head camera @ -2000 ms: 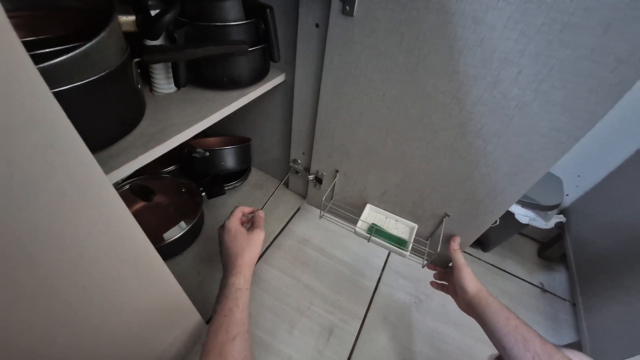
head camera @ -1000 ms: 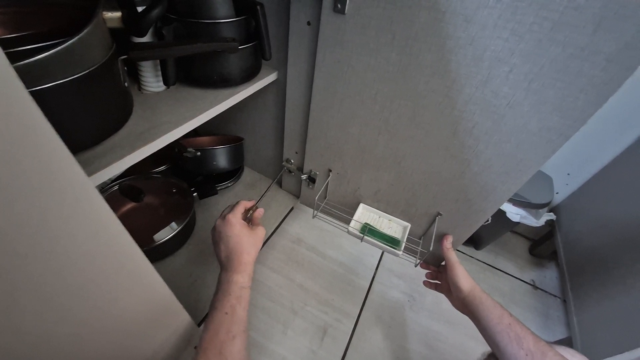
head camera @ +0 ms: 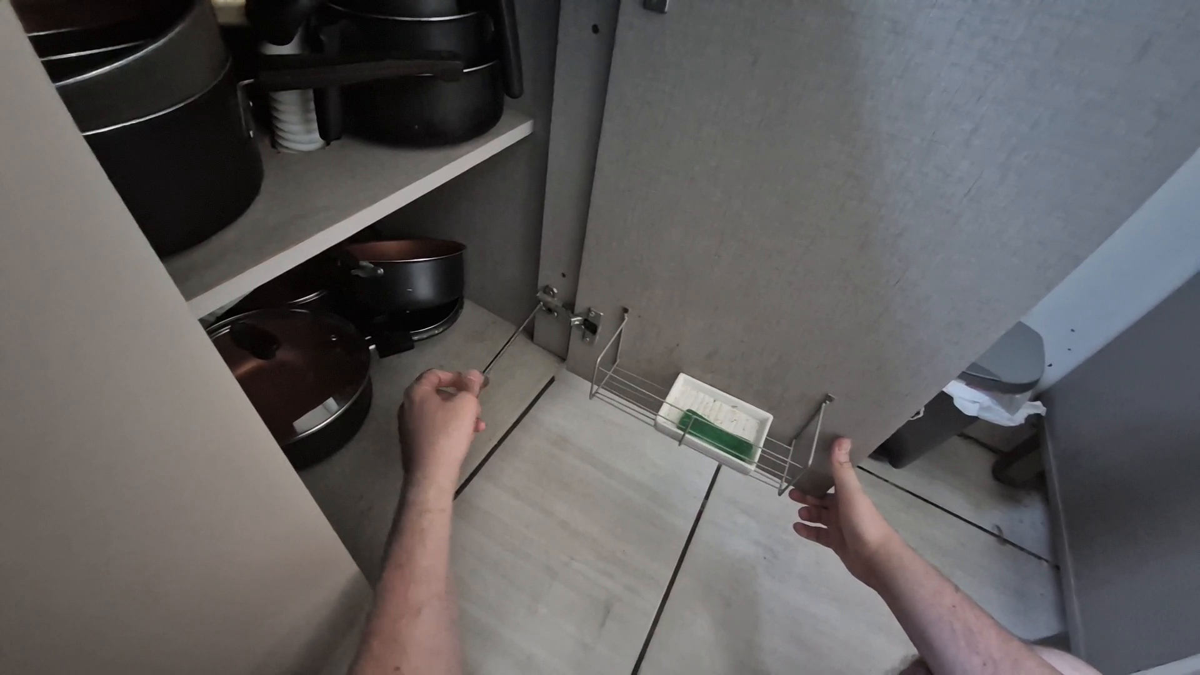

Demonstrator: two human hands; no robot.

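Observation:
My left hand [head camera: 442, 412] grips a thin metal screwdriver [head camera: 511, 339], most of its handle hidden in the fingers. Its tip meets a metal cabinet hinge [head camera: 551, 302] at the foot of the cabinet's side. The grey cabinet door [head camera: 797, 206] stands swung out. Around its lower outer corner lies my right hand [head camera: 844, 516], thumb on the inner face, fingers at the bottom edge. A wire rack [head camera: 637, 389] fixed low on the door bears a white tray [head camera: 675, 408] with a green object [head camera: 717, 436] in it.
A cabinet shelf [head camera: 375, 202] holds stacked dark pots [head camera: 159, 141]. Below it are a saucepan [head camera: 412, 277] and a lidded pan [head camera: 300, 375] on the cabinet bottom. Behind the door stands a bin [head camera: 947, 412] with a white liner. Pale floor tiles [head camera: 581, 497] lie beneath the door.
My left hand has shifted its hold on the screwdriver, its fingers turning a little. The screwdriver's tip stays at the hinge, and my right hand stays at the door's corner.

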